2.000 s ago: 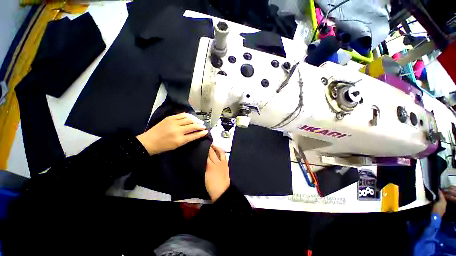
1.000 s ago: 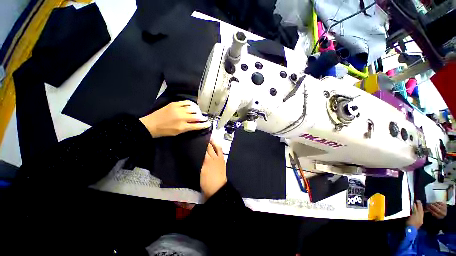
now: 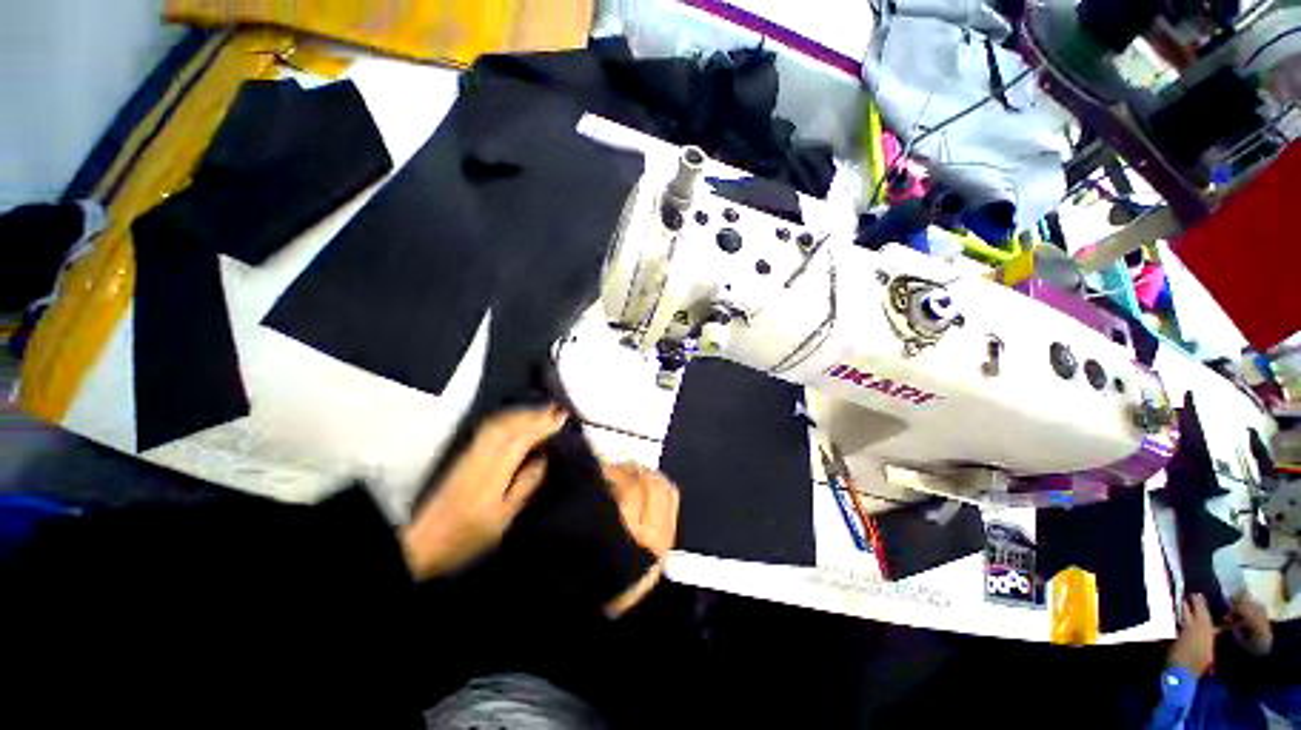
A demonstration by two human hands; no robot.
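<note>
My left hand (image 3: 482, 485) and my right hand (image 3: 639, 516) hold a black fabric piece (image 3: 574, 506) between them, at the table's front edge, left of and below the needle area. The fabric is bunched and partly hidden by my fingers. The white sewing machine (image 3: 985, 374) marked IKARI stands to the right. Its presser foot (image 3: 671, 357) shows with no hand at it. A flat black panel (image 3: 739, 464) lies right of the needle. A large black panel (image 3: 414, 257) lies left of the machine head.
Narrow black pieces (image 3: 186, 335) lie at far left by yellow-covered boards (image 3: 86, 307). Snips and an orange-red stick (image 3: 852, 499), a black card (image 3: 1012, 561) and a yellow block (image 3: 1073, 605) lie at right. Another person's hands (image 3: 1213, 635) show at far right.
Both hands have moved away from the presser foot towards the table's front edge, with the black fabric lifted between them. The camera view has shifted, showing more of the table's far side.
</note>
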